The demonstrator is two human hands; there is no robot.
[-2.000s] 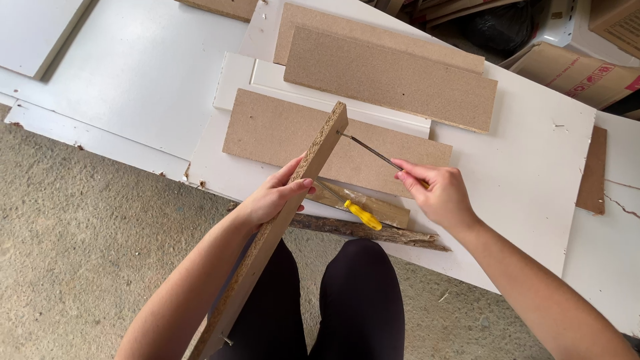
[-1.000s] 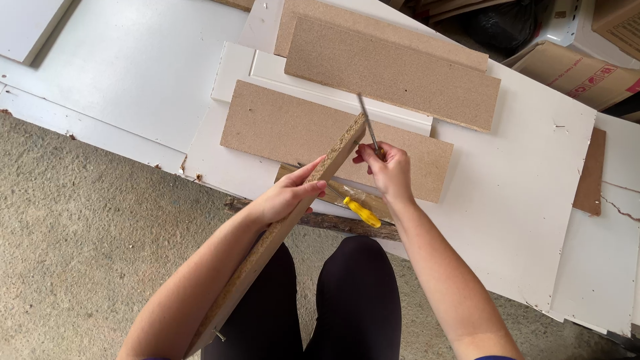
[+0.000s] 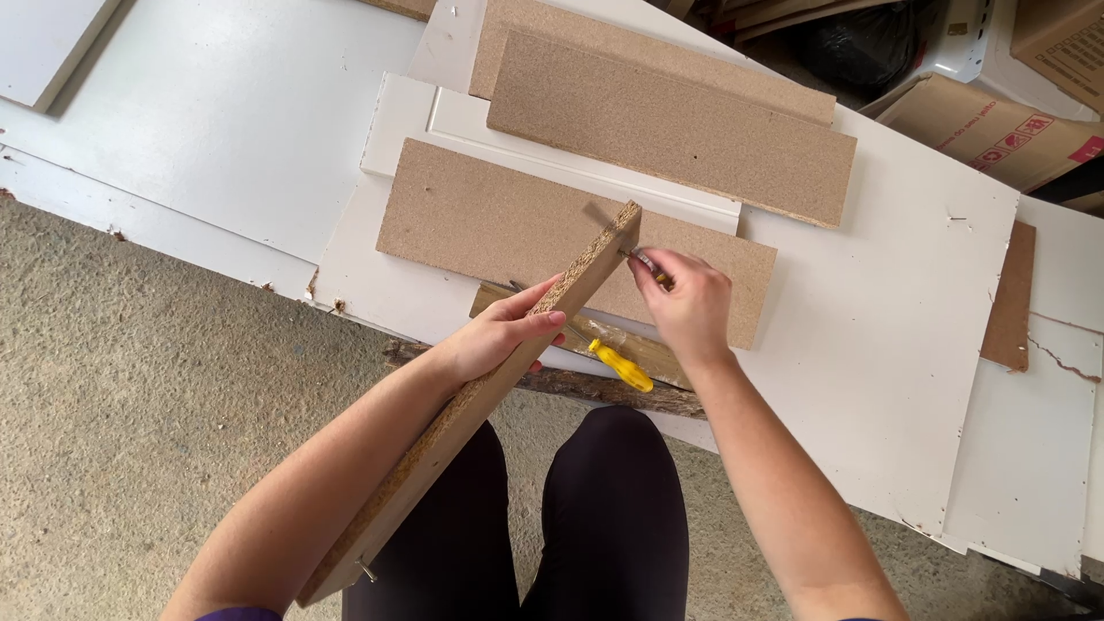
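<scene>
My left hand [image 3: 509,332] grips a long particleboard plank [image 3: 483,397] on edge, tilted, its lower end by my thigh. My right hand [image 3: 686,302] is closed on a screwdriver [image 3: 662,280] near the plank's upper end; its blurred shaft points up and left, partly behind the plank. A screw [image 3: 366,570] sticks out of the plank's lower end. Below my hands, a yellow-handled screwdriver [image 3: 623,366] lies over a wooden strip [image 3: 673,366]. One particleboard panel [image 3: 517,220] lies just behind the plank, and another [image 3: 673,129] farther back.
White boards [image 3: 880,371] form the work surface, with a white panel [image 3: 405,103] under the particleboard. A rough wood piece [image 3: 595,386] lies along the near edge. A brown offcut [image 3: 1009,302] is at the right. Cardboard boxes [image 3: 957,129] and a black bag [image 3: 862,47] stand at the back right.
My right hand has moved left, close to the plank's upper end. The screwdriver's shaft, which pointed at the plank's face two seconds ago, now angles up and left past its end.
</scene>
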